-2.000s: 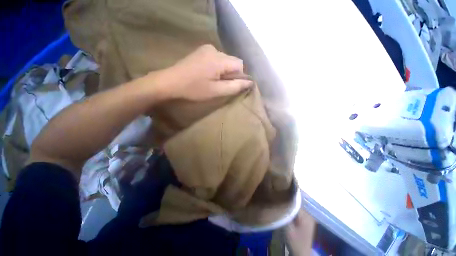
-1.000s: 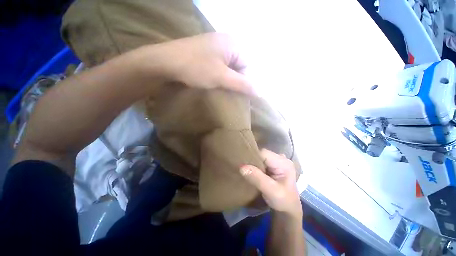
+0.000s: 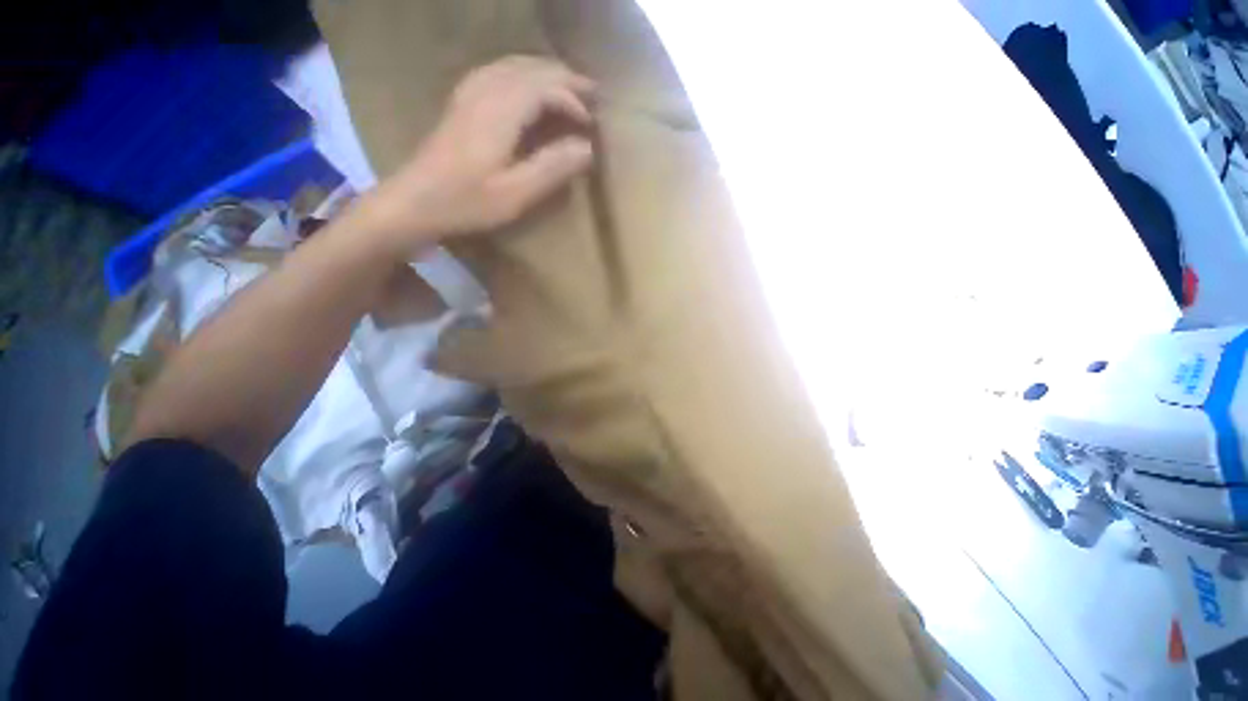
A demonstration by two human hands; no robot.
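A long khaki garment piece [image 3: 725, 397] runs from the top centre down to the bottom right, over my lap and along the front of the white machine table [image 3: 958, 603]. Its lower part is bunched in folds, and a dark crease runs down its upper part. My left hand [image 3: 507, 144] lies on the upper part with curled fingers, its thumb and fingertips at the crease. A gap shows between thumb and fingers, and whether they pinch the cloth is unclear. My right hand is not in view.
A white sewing machine head [image 3: 1163, 411] with a blue stripe stands at the right. Glare whites out much of the table. A blue-rimmed bin [image 3: 219, 206] heaped with khaki and white pieces [image 3: 329, 438] is at the left. Dark cloth [image 3: 1081, 123] lies behind the table.
The khaki piece now lies stretched lengthwise along the table front; the rounded part has gone from view. My right hand has left the picture. My left hand has moved up and left.
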